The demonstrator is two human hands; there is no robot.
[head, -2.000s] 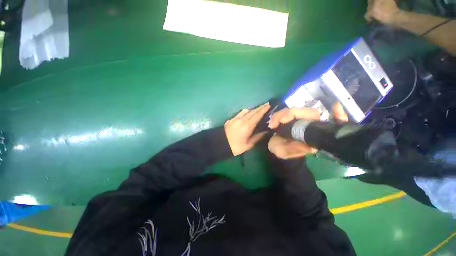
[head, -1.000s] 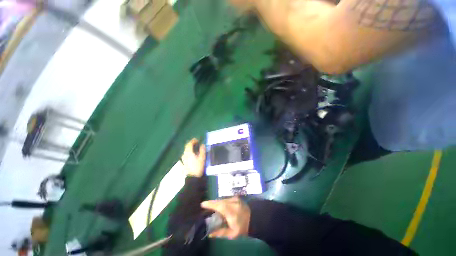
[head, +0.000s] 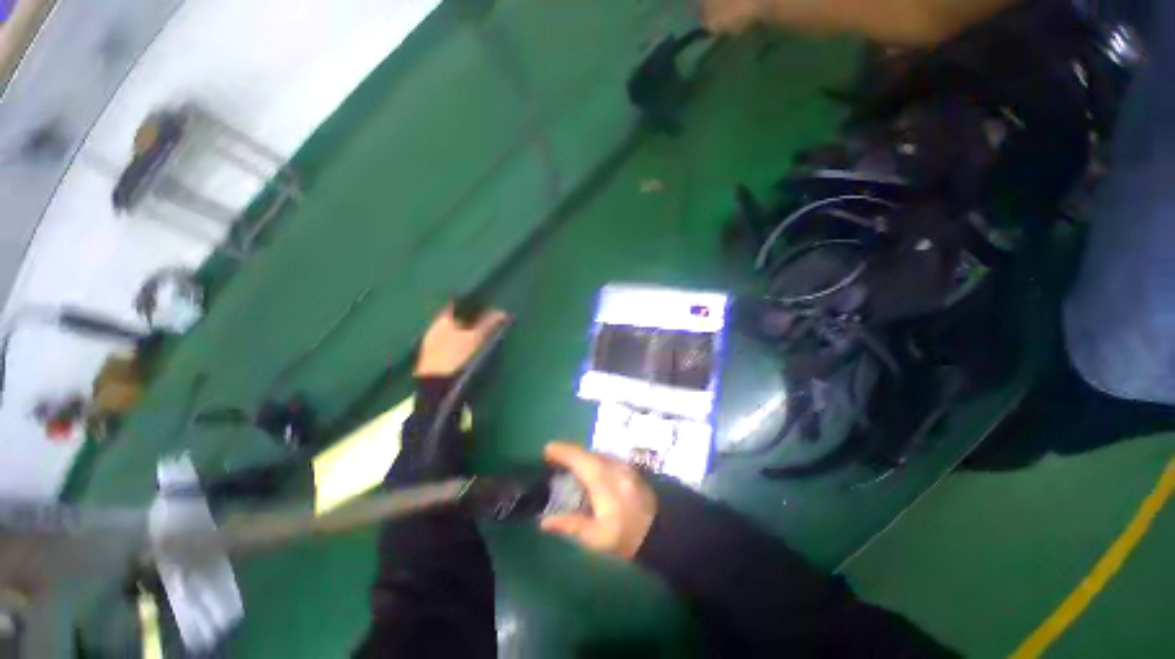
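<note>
My left hand [head: 451,345] reaches out left of the white feeder box. Its fingers are closed around a black workpiece [head: 479,313], mostly hidden and blurred; a thin curved dark strip runs down beside my wrist. My right hand [head: 606,500] grips the black screwdriver [head: 515,497] near its silvery band, just below the feeder. A long blurred cord or coil runs from the screwdriver to the left edge. The feeder [head: 660,354], white with blue sides and a dark window, stands on the green surface.
A large tangled heap of black workpieces [head: 889,258] lies right of the feeder. Another person's arm [head: 889,16] reaches in at the top, near a single black piece [head: 664,80]. A yellow sheet [head: 361,457] and a white strip [head: 196,560] lie at left.
The view has swung towards the feeder and heap. My left hand has moved away from my right, out past the feeder's left side. My right hand still holds the screwdriver.
</note>
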